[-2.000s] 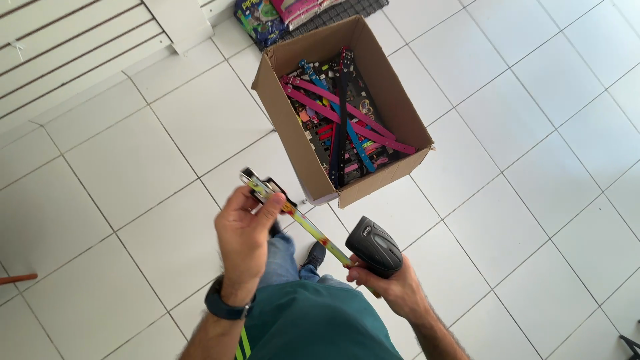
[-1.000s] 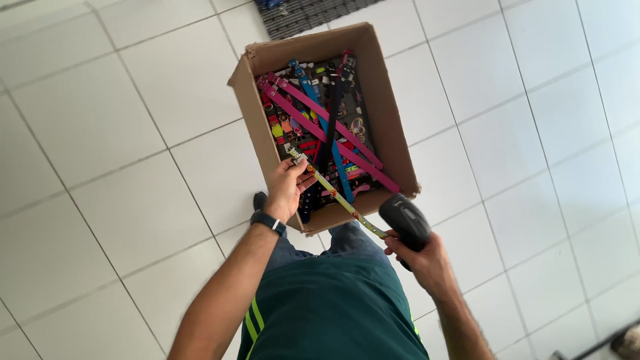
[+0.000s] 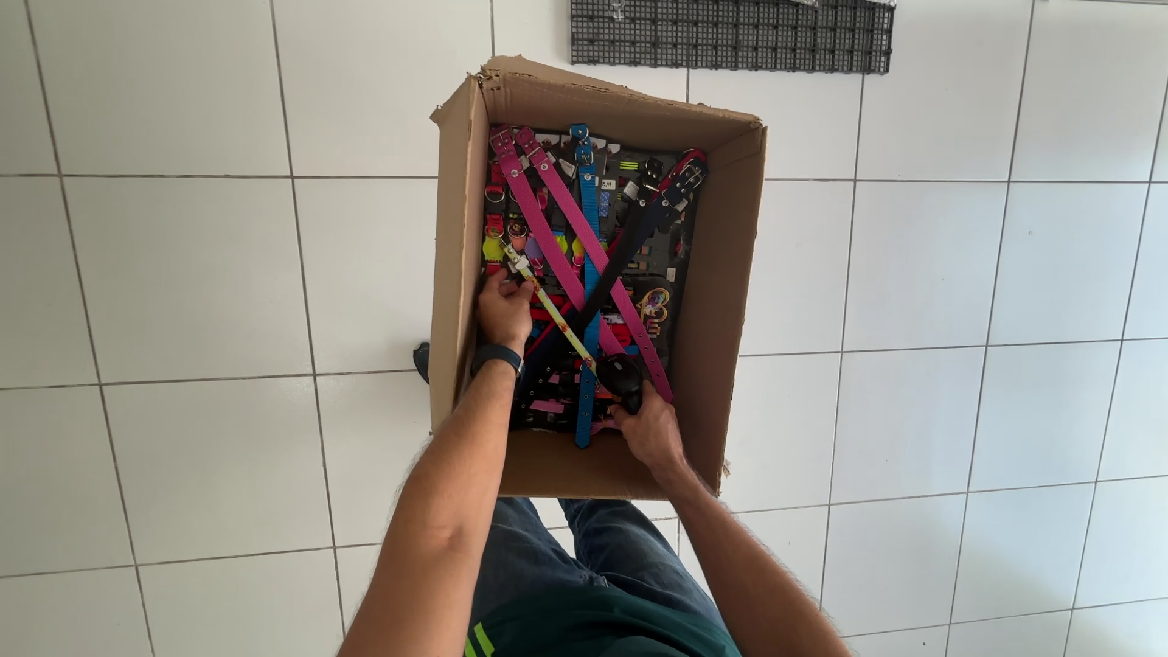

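Inside the cardboard box, my left hand has its fingers at the buckle end of a thin yellow-green patterned collar. That collar slants down to my right hand, which holds a black handheld scanner; whether the fingers also pinch the collar's far end is hidden. Beneath and beside them lie long pink collars, a blue collar and a black collar, crossing one another. Under these are many smaller collars and items on dark cards.
The walls of the open cardboard box rise around both hands. A black plastic grid mat lies on the white tiled floor beyond the box. My legs in jeans are at its near side.
Both hands have moved from in front of the box to down inside it, with the yellow-green collar and the scanner. The view has shifted to sit more squarely over the box.
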